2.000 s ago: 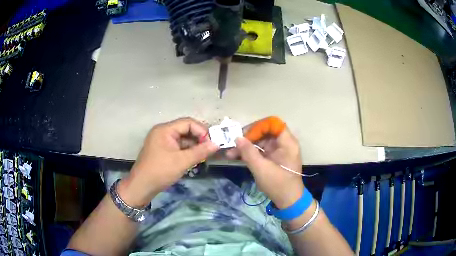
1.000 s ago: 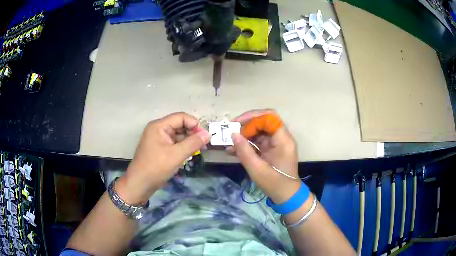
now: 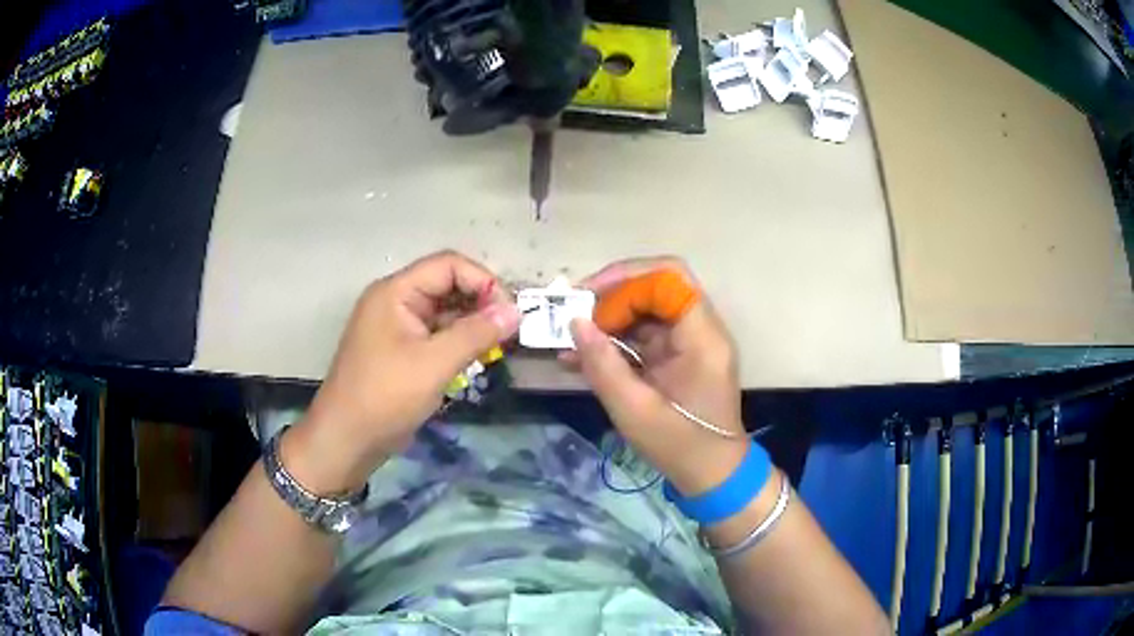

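A white plug housing cover (image 3: 555, 316) is between my hands, below the soldering iron tip (image 3: 540, 186). My right hand (image 3: 672, 379) grips its right side between thumb and fingers; an orange finger cot (image 3: 649, 298) is on one finger. Silvery solder wire (image 3: 703, 422) trails from this hand over the wrist. My left hand (image 3: 417, 354) pinches a red lead wire (image 3: 488, 288) at the cover's left side; a dark wire end reaches the cover. A circuit board (image 3: 475, 375) hangs partly hidden under my left fingers.
A pile of white covers (image 3: 781, 68) lies right of the yellow sponge (image 3: 632, 72). Brown cardboard (image 3: 995, 186) is at the right. A black mat (image 3: 137, 186) with boards is at the left, and a tray of units (image 3: 44, 497) at the lower left.
Both hands and the cover appear slightly higher in the picture. The left fingers with the red wire have drawn a little away from the cover, and the circuit board shows more below them.
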